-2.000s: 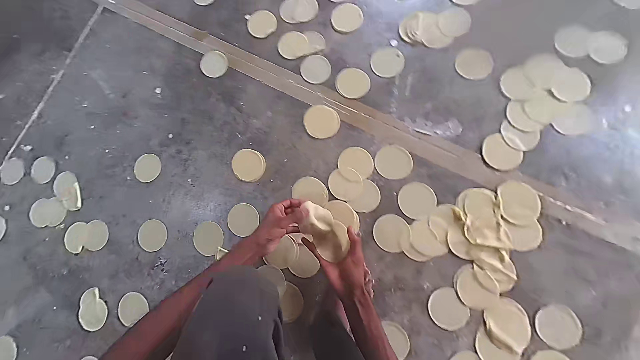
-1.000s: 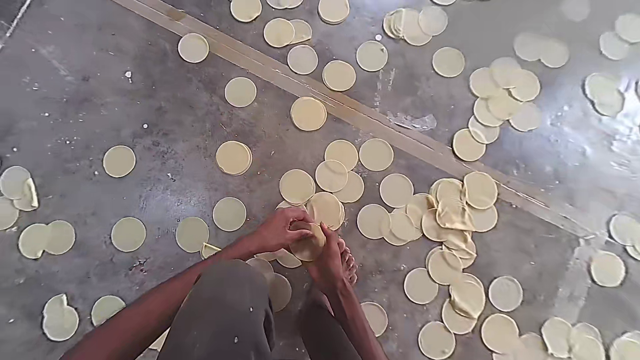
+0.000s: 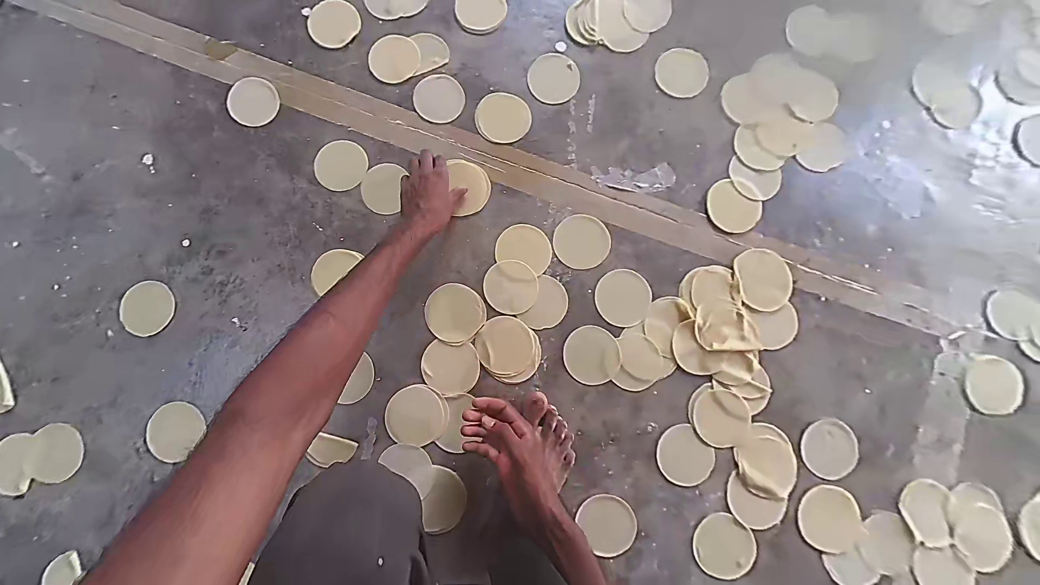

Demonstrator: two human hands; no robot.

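Note:
Thin round dough discs lie over the grey concrete floor [image 3: 244, 333]. My left hand [image 3: 431, 191] reaches far forward, its palm down and fingers spread, between a pale disc [image 3: 382, 188] and a yellower, doubled disc [image 3: 471, 187] whose near edge the thumb meets. Whether it grips either one cannot be told. Low in the middle my right hand [image 3: 508, 443] hovers above the bare foot, palm turned up and fingers curled loosely, with nothing in it. Just beyond it sits a small stack of discs [image 3: 508, 348], with more discs overlapping around it.
A crumpled, overlapping heap of discs [image 3: 723, 321] lies right of the middle. A tan strip [image 3: 569, 183] crosses the floor diagonally. My bare foot [image 3: 556, 431] stands beside my right hand, and my clothed knee [image 3: 349, 528] is at the bottom. Scattered discs [image 3: 829, 518] continue at the lower right.
Both hands were together at a disc near the foot. My left hand has moved far forward; my right hand has let go and stays low. A stack now shows where they were.

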